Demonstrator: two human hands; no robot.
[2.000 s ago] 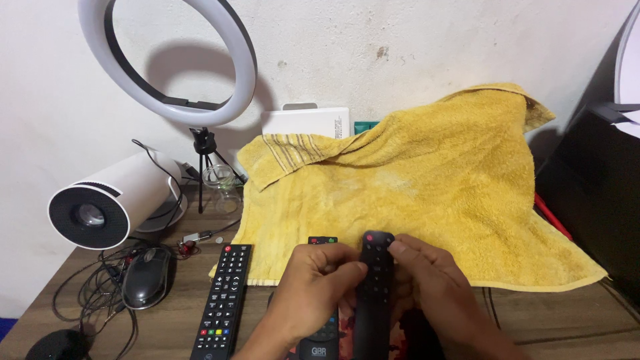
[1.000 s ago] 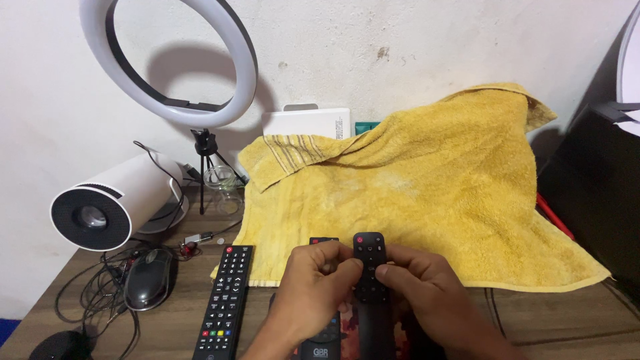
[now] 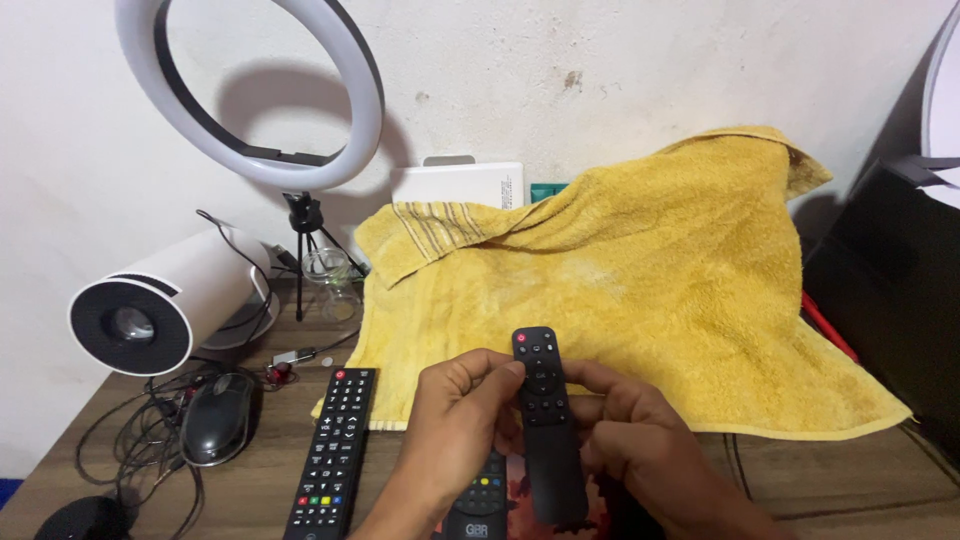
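Observation:
A slim black remote control (image 3: 551, 457) stands up between my two hands at the lower centre, its buttons facing me. My left hand (image 3: 465, 420) grips its left edge, the thumb beside the direction ring. My right hand (image 3: 637, 442) holds the right edge, with fingers partly behind it. Under my left hand lies a second dark remote control (image 3: 480, 499) with coloured buttons, its upper part hidden by the hand. A longer black remote control (image 3: 330, 454) rests on the wooden desk to the left, touching no hand.
A yellow towel (image 3: 675, 300) drapes over hidden things against the wall. On the left are a white projector (image 3: 187, 292), a black mouse (image 3: 217, 416) with tangled cables, a glass jar (image 3: 330, 285) and a ring light (image 3: 360, 97) on a small tripod. A black object (image 3: 885, 300) stands at right.
My right thumb, on the held remote's buttons a second ago, has moved down to its right edge. More of the button face shows now.

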